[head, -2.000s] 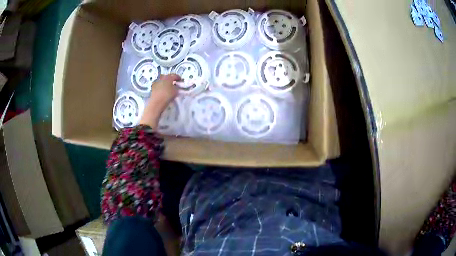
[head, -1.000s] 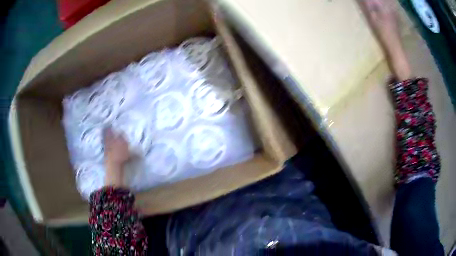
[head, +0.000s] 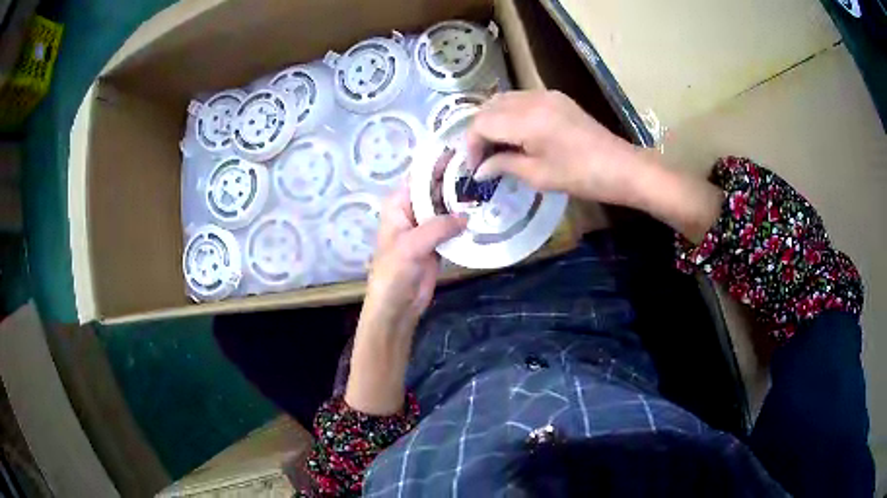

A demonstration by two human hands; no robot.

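Observation:
My left hand (head: 413,248) grips a round white plastic housing (head: 520,233) by its left rim, with the thumb on its face. The housing is held up over the near right part of the open carton. My right hand (head: 545,146) reaches in from the right and its fingers hold a small dark square insert (head: 477,189) at the centre of the housing. The fingers partly cover the insert, and I cannot tell if it is seated.
The carton (head: 136,214) holds rows of white discs (head: 371,75) on and under a cloudy plastic sheet (head: 316,209). A cardboard-covered bench (head: 720,58) is at the right. A yellow crate (head: 36,66) stands far left on the green floor.
My left hand has lifted a housing out of the carton. My right hand has come from the bench to the housing with a dark insert. The view has shifted.

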